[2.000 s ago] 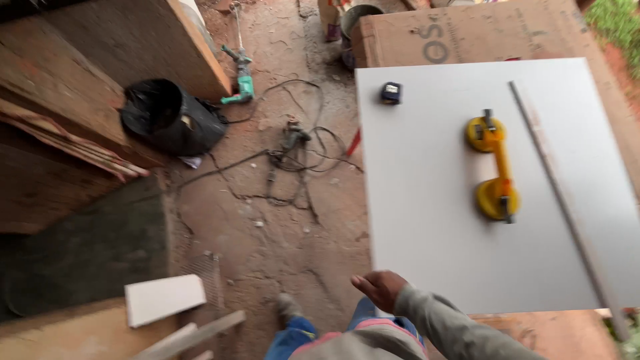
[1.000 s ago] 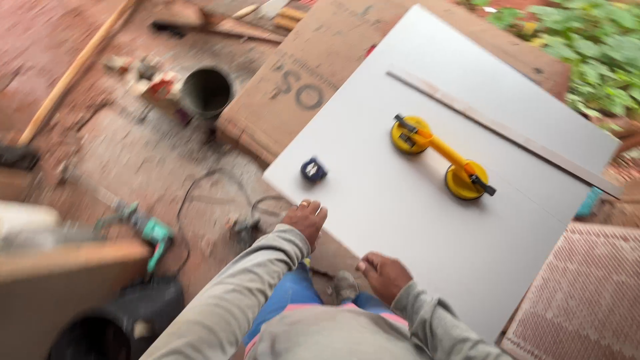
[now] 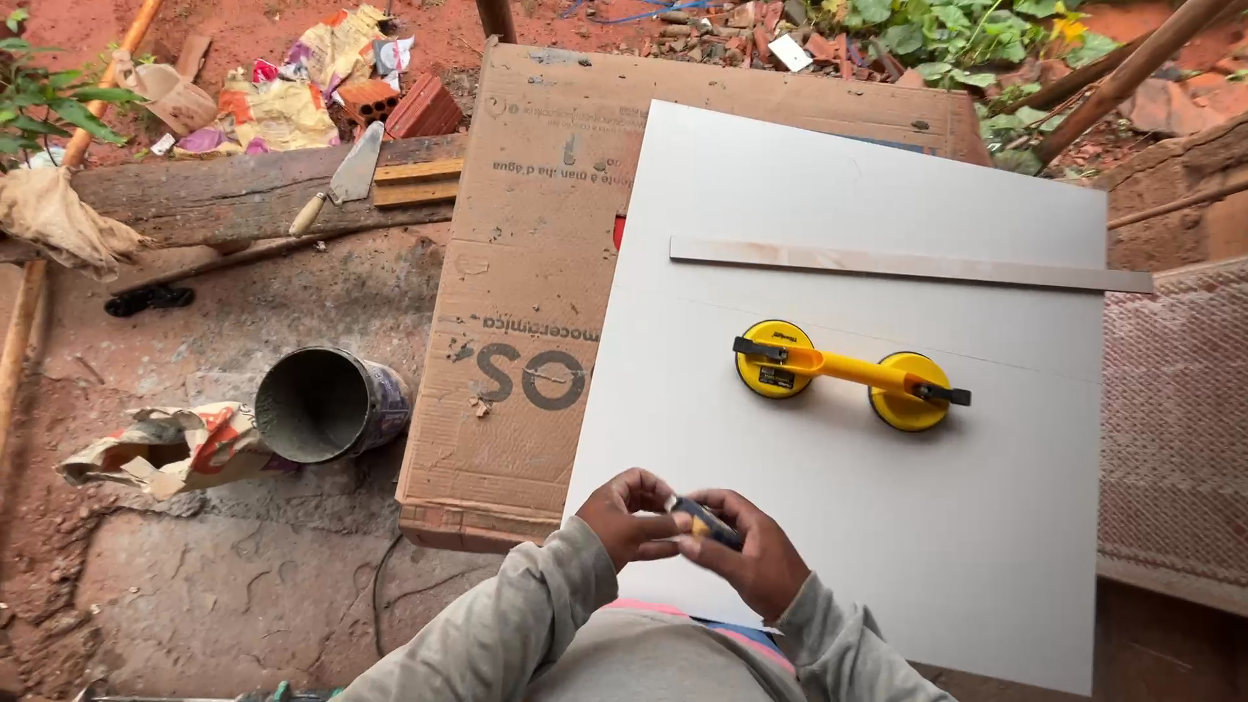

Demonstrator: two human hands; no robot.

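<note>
Over the near left edge of a large white tile [image 3: 975, 546], my right hand [image 3: 746, 551] holds a small dark tape measure [image 3: 706, 520]. The fingers of my left hand [image 3: 632, 522] meet at the tape measure's left end; whether they pinch its tip I cannot tell. Beyond my hands, a yellow double suction-cup lifter [image 3: 843, 369] lies on the tile. Farther up, a narrow strip [image 3: 907, 265] lies across the tile, its right end sticking out past the edge. A large cardboard box [image 3: 526, 253] is under the tile.
On the ground at left stand a bucket [image 3: 314, 405] and a torn paper bag [image 3: 185, 444]. A trowel [image 3: 353, 171] rests on a wooden beam [image 3: 234, 195] near a hollow brick [image 3: 424, 107]. A textured panel [image 3: 1175, 419] is at the right. A dark cable [image 3: 380, 595] runs along the ground.
The tape measure lay on the tile in both earlier frames and is now in my right hand. My hands have come together at it. The view has turned considerably.
</note>
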